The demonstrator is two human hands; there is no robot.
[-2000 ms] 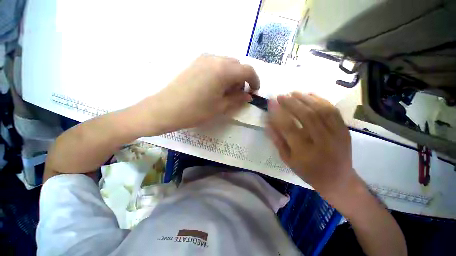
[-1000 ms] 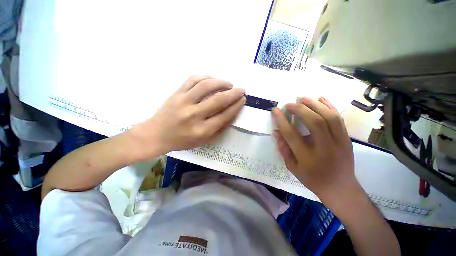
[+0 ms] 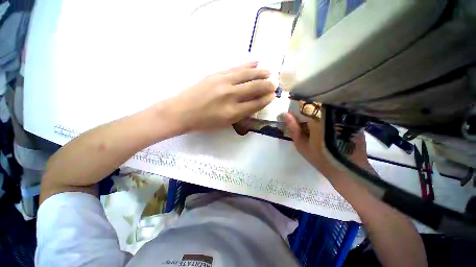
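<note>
A white garment panel (image 3: pixel 268 111) lies at the front of the machine's needle area and nearly vanishes against the white table. A small dark bit, seemingly the label (image 3: pixel 278 93), shows at my left fingertips; the rest of it is hidden. My left hand (image 3: pixel 225 101) lies palm down with its fingers together, holding the panel. My right hand (image 3: pixel 317 142) is under the machine head, thumb beside the panel's right part. Its other fingers are largely hidden, so its grip cannot be told.
The cream sewing machine head (image 3: pixel 376 57) fills the upper right. A metal wire ring (image 3: pixel 310 109) is beneath it. Red and black thread snips (image 3: pixel 425 174) lie at the right. A printed ruler (image 3: pixel 235 177) runs along the front edge; blue crates (image 3: pixel 326 241) are below.
Both hands have moved up and towards the needle area with the panel. The dark label, widely visible between the hands a second ago, is mostly hidden. The machine head appears larger and further left.
</note>
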